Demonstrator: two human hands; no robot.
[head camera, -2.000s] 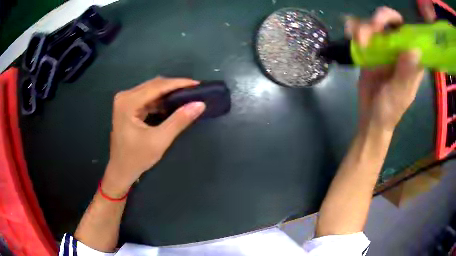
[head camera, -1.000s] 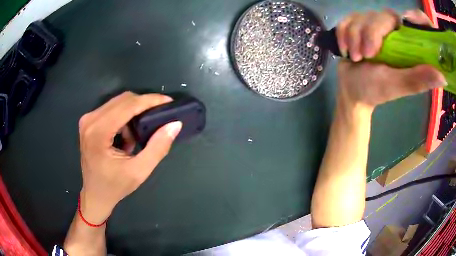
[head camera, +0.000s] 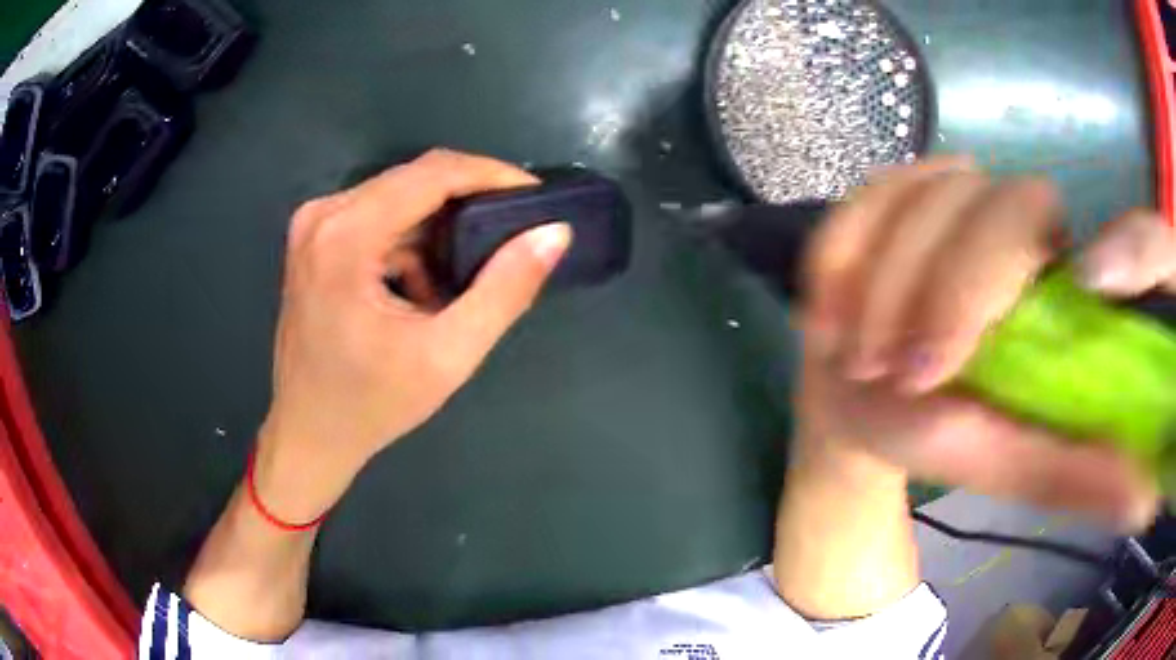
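Note:
My left hand (head camera: 387, 284) holds a black plastic housing (head camera: 587, 232) by its sides, fingers behind and thumb on the near side, over the dark-green tabletop (head camera: 555, 451). My right hand (head camera: 929, 310) grips a lime-green electric screwdriver (head camera: 1083, 368). It is motion-blurred, and its black nose (head camera: 771, 242) points left towards the housing, with a gap between them. The bit tip is blurred, so I cannot tell if it carries a screw. The round screw dish (head camera: 813, 97), full of silver screws, stands just beyond the nose.
Several open-faced black housings (head camera: 136, 129) lie in a cluster at the upper left. A red tray edge (head camera: 45, 516) runs along the left side, another (head camera: 1152, 90) at the upper right. Loose screws dot the tabletop. A black cord (head camera: 1006, 539) shows at lower right.
The screwdriver in my right hand has left the dish and come down and left, nearer the housing. The whole view has also shifted; my left hand still holds the housing.

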